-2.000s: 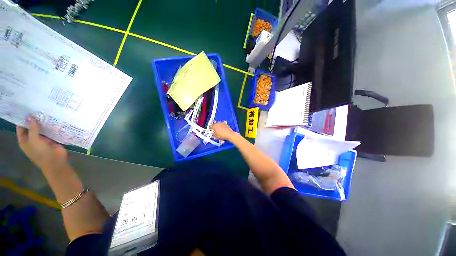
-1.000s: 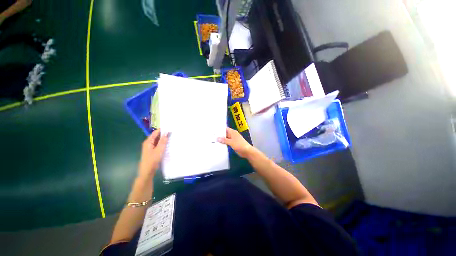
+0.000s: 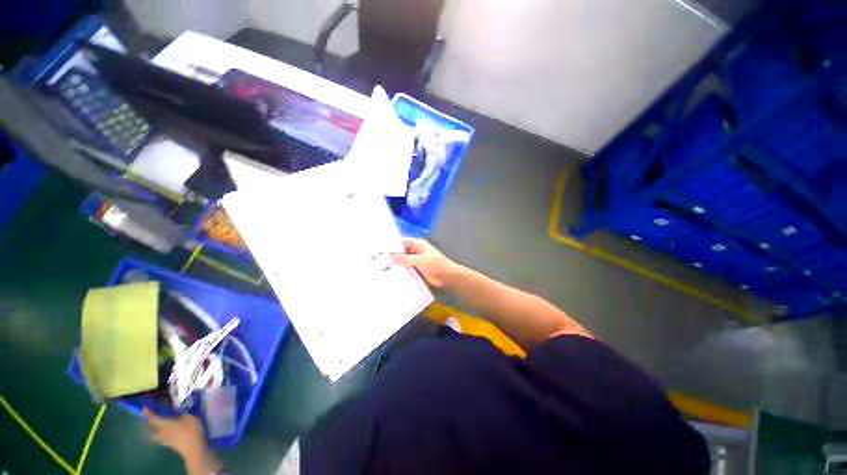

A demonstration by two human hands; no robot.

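My right hand (image 3: 426, 263) holds a white paper sheet (image 3: 325, 264) by its right edge. The sheet hangs over the desk edge and partly hides the things behind it. My left hand (image 3: 176, 436) is at the near rim of the shallow blue tray (image 3: 271, 325), with its fingertips against the rim. In the tray lie a yellow note sheet (image 3: 121, 339), white strips (image 3: 200, 362), dark and red wires, and a small clear bag (image 3: 220, 411).
A second blue tray (image 3: 449, 176) with clear bags stands on the white desk. A monitor (image 3: 186, 102), a small bin of orange-tan pieces (image 3: 221, 227) and a chair (image 3: 395, 42) are beyond. Blue rack shelving (image 3: 724, 176) stands at the right.
The view has turned right. The paper has moved off the shallow tray, toward the desk, now in my right hand only. My left hand has let go of it and moved to the tray.
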